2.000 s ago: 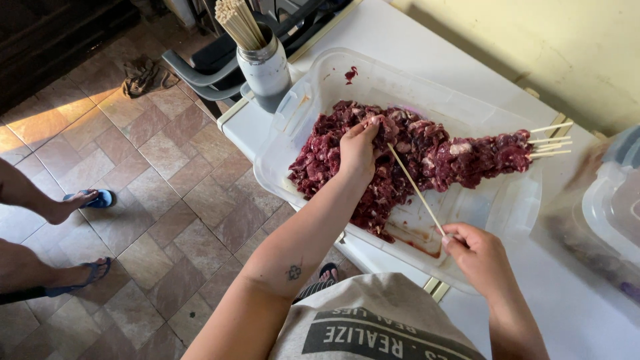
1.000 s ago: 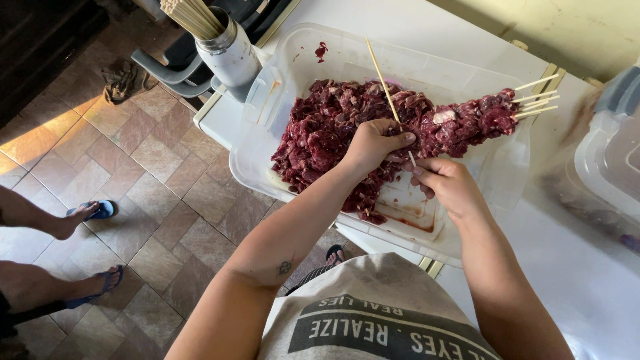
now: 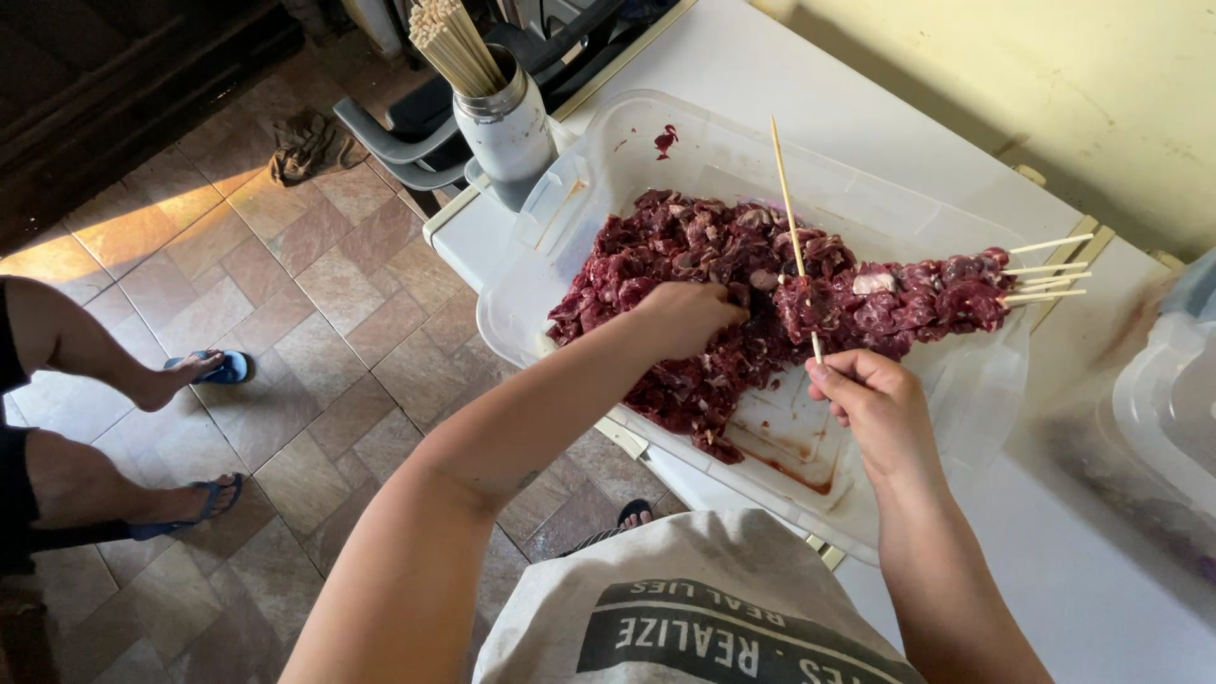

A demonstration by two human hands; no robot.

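Note:
My right hand (image 3: 869,385) grips the lower end of a bamboo skewer (image 3: 785,195), which stands tilted over the meat with its pointed end up. A piece of meat may be on its lower part; the meat behind makes this hard to tell. My left hand (image 3: 698,318) reaches into the pile of raw red meat pieces (image 3: 655,247), its fingertips partly hidden among them. Several loaded meat skewers (image 3: 940,294) lie stacked at the right of the pile, bare ends pointing right. All the meat is in a translucent plastic tub (image 3: 912,204).
A metal canister (image 3: 508,133) holding a bundle of bamboo skewers (image 3: 456,47) stands beyond the tub's left corner on the white table (image 3: 703,57). Another plastic container (image 3: 1173,399) is at the right. A grey chair (image 3: 408,142) and a person's legs (image 3: 104,475) are at the left.
The skewer in my right hand has turned from pointing down at the left hand to pointing up. My left hand has let go of the skewer and moved left into the meat pile.

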